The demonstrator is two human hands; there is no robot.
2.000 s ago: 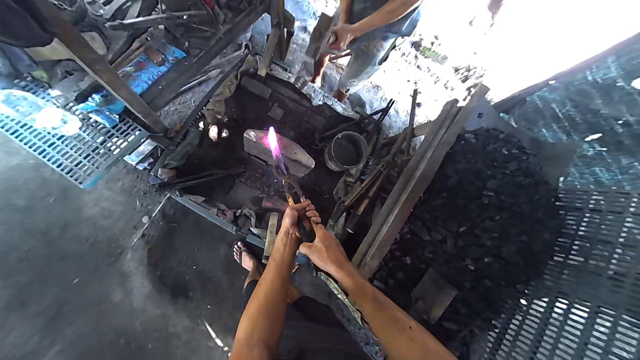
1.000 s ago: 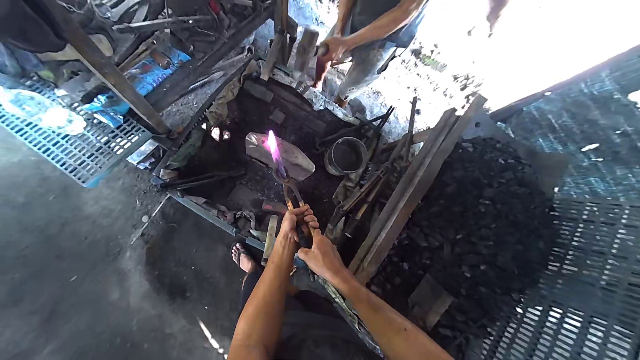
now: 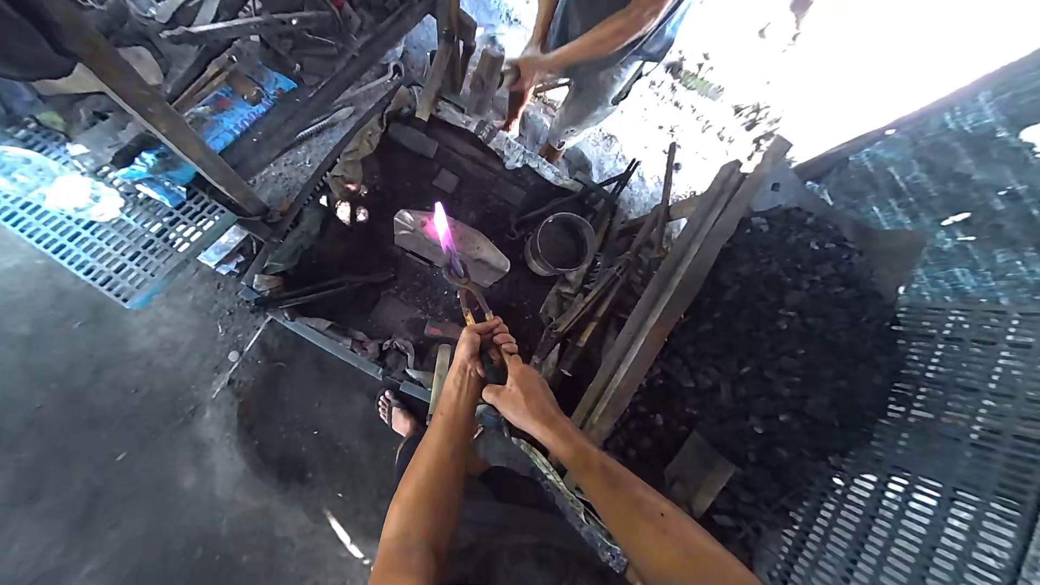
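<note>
Both my hands grip the handles of metal tongs (image 3: 465, 288), my left hand (image 3: 475, 343) around them and my right hand (image 3: 518, 388) close beside it, lower and to the right. A glowing hot metal piece (image 3: 443, 227) stands out from the tongs' jaws, white to pink, over the pale top of an anvil block (image 3: 479, 253). Whether it touches the block I cannot tell. Just below the block lies a hammer head (image 3: 443, 329), near a wooden handle (image 3: 439, 375). A metal bucket (image 3: 561, 244) is right of the block.
Beyond the work pit, a co-worker's hands (image 3: 528, 71) hold what looks like a heavy hammer (image 3: 486, 80). Wooden beams (image 3: 666, 301) border a heap of charcoal (image 3: 788, 349) on the right. Several rods and tools (image 3: 601, 301) lean beside the bucket. A plastic grate (image 3: 106, 244) is at left.
The co-worker's hands and the tool in them have shifted a little at the top. My hands keep their grip on the tongs, and the glowing piece stays over the block.
</note>
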